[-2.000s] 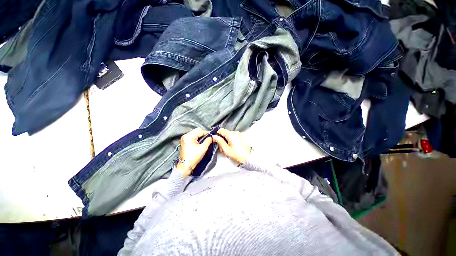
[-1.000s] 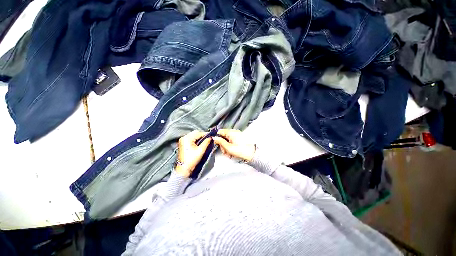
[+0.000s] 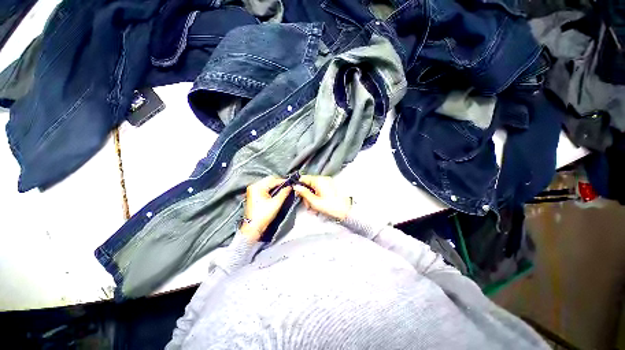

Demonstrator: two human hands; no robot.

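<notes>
A denim garment lies across the table with its pale grey-green inside up. A dark blue placket with several silvery studs runs along its edge. My left hand and my right hand meet at the garment's near edge, fingertips almost touching. Both pinch a small dark blue piece of the denim between them. Dark cloth hangs below my left fingers. Whether a tool is hidden in my fingers I cannot tell.
More dark blue denim garments are heaped beyond and to the right, others at the left. A black tag lies by the joint of the white table. Grey garments lie far right. A green-edged bin is below the table edge.
The view has shifted slightly. The hands keep almost the same place and grip, with only small finger movement at the pinched piece.
</notes>
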